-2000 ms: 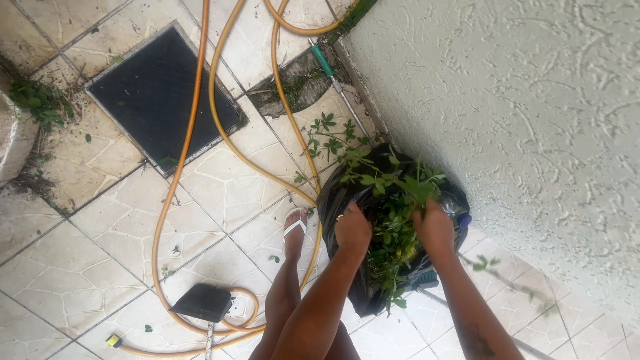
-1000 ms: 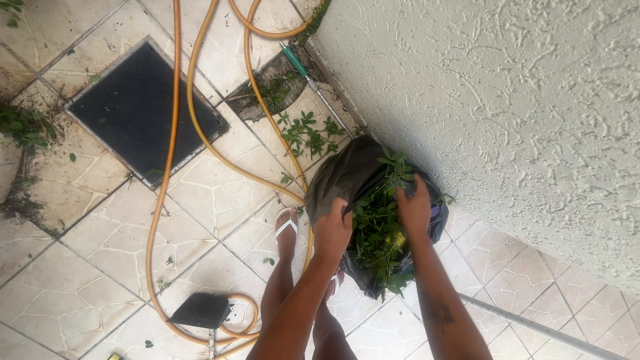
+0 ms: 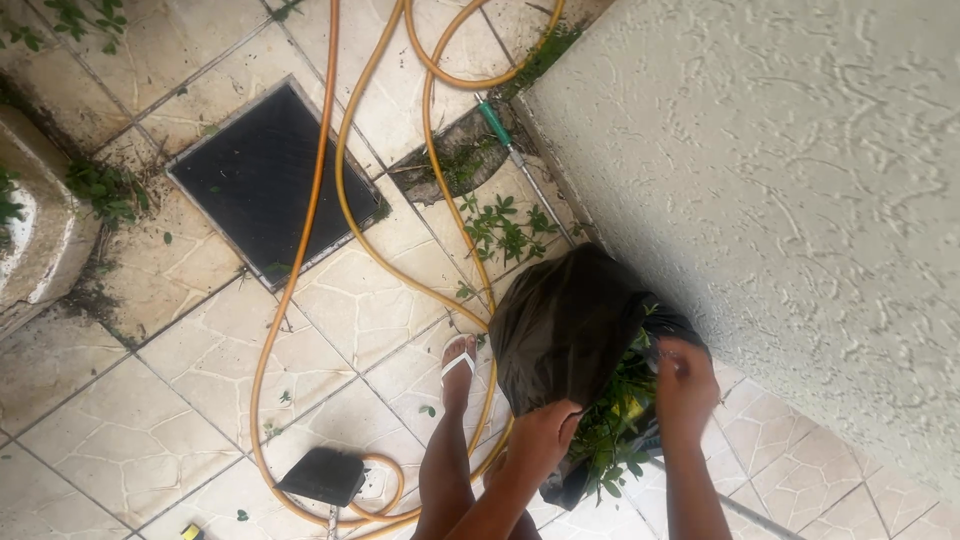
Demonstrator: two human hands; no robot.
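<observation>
A black plastic bag stands on the tiles against the wall, its mouth facing me and full of green leafy cuttings. My left hand pinches the near left edge of the bag's mouth. On the right side of the mouth, my right hand has its fingers curled at the rim, slightly blurred; whether it grips the plastic is not clear. More leafy stems lie on the floor beyond the bag.
A yellow-orange garden hose loops over the tiles and a dark square floor cover. A green-handled pole lies by the textured wall. A black dustpan is near my sandaled foot. A planter stands at left.
The bag's black side has been drawn up further over the cuttings. My right hand has moved from the leaves to the right part of the bag's mouth.
</observation>
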